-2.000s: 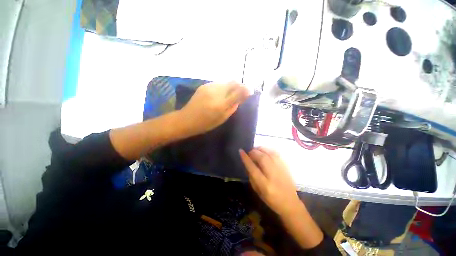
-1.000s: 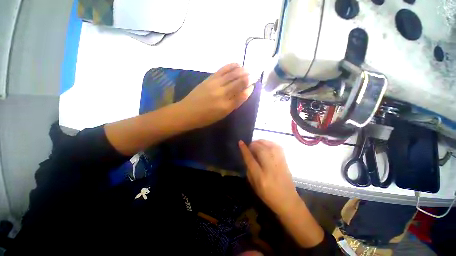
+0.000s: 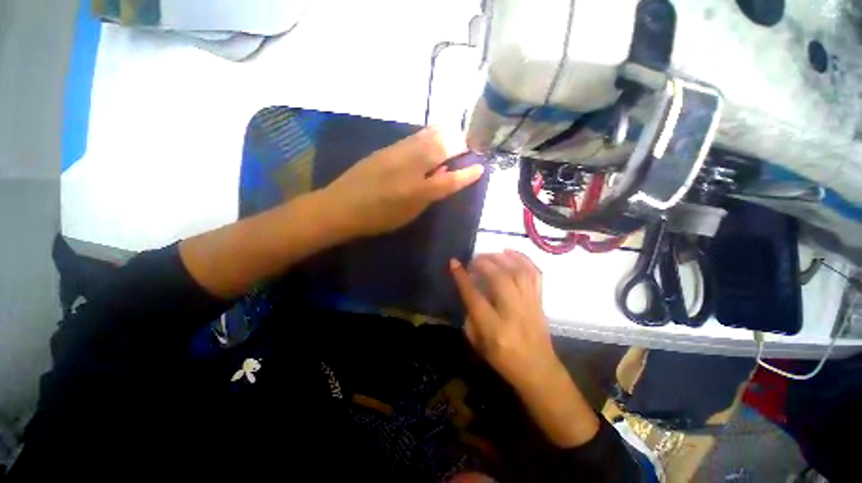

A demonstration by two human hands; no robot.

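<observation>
A dark fabric panel (image 3: 378, 269) lies over a plaid fabric panel (image 3: 274, 156) on the white machine table. My left hand (image 3: 411, 179) is on the dark panel beside the needle area (image 3: 491, 162), thumb and fingers closed at its edge; a thin dark edge shows between them. The fingertips' exact hold is partly hidden. My right hand (image 3: 506, 307) is at the panel's right edge, lower down, thumb tip on the fabric and the other fingers bent over the table. The white sewing machine head (image 3: 558, 66) stands over the panel's upper right corner.
Red-handled scissors (image 3: 558, 243), black-handled scissors (image 3: 646, 297) and a smartphone (image 3: 756, 274) with a white cable lie on the right of the table. White and plaid pieces (image 3: 236, 14) lie at the upper left. A cardboard box (image 3: 629, 373) with dark cloth stands below right.
The view has shifted, so table, machine and scissors sit further left and up. Both hands stay on the panel; my left thumb now shows more clearly, extended by the needle area.
</observation>
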